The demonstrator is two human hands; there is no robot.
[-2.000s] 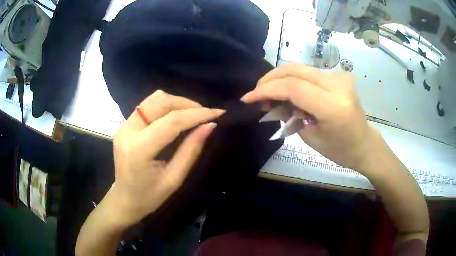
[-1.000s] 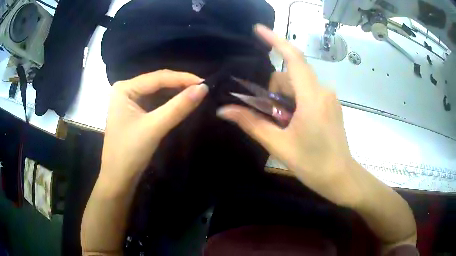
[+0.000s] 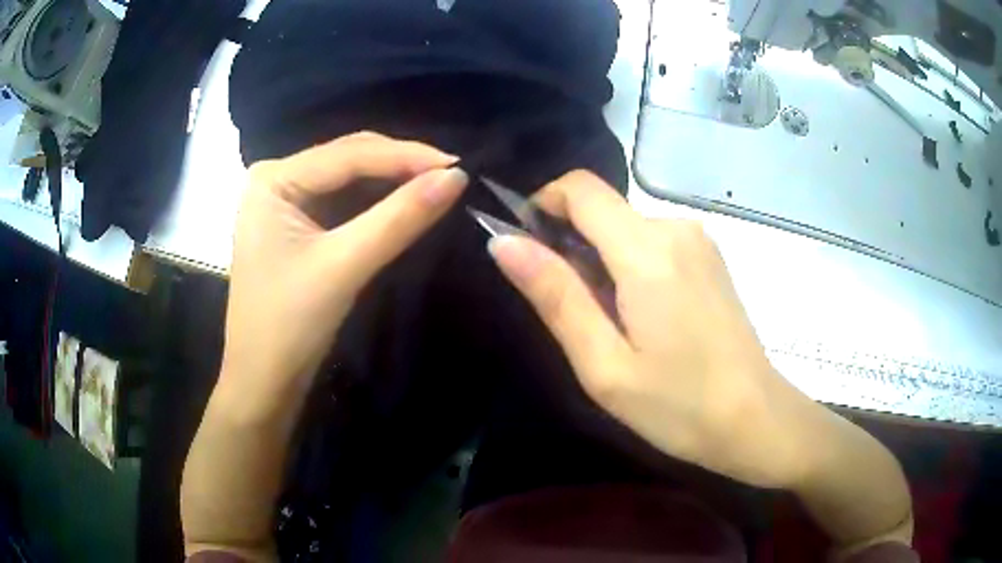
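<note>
A dark garment piece (image 3: 429, 99) lies over the white table edge and hangs down toward my lap. My left hand (image 3: 319, 242) pinches a small bit of the dark cloth between thumb and forefinger. My right hand (image 3: 659, 319) holds thread snips (image 3: 508, 209), with forefinger and thumb along the blades. The blades are apart and their tips point at the pinched spot, just right of my left fingertips. Whether they touch cloth or thread cannot be told against the black fabric.
The sewing machine's presser foot (image 3: 743, 75) and metal plate are at the upper right, with black scraps (image 3: 964, 174) further right. A printed ruler scale (image 3: 901, 372) runs along the table front. Another dark garment (image 3: 154, 110) lies at the left beside a white machine part (image 3: 60, 50).
Two seconds ago the snips pointed down inside my right palm. Now they are turned toward my left fingertips. My left hand has moved up and slightly left, still pinching.
</note>
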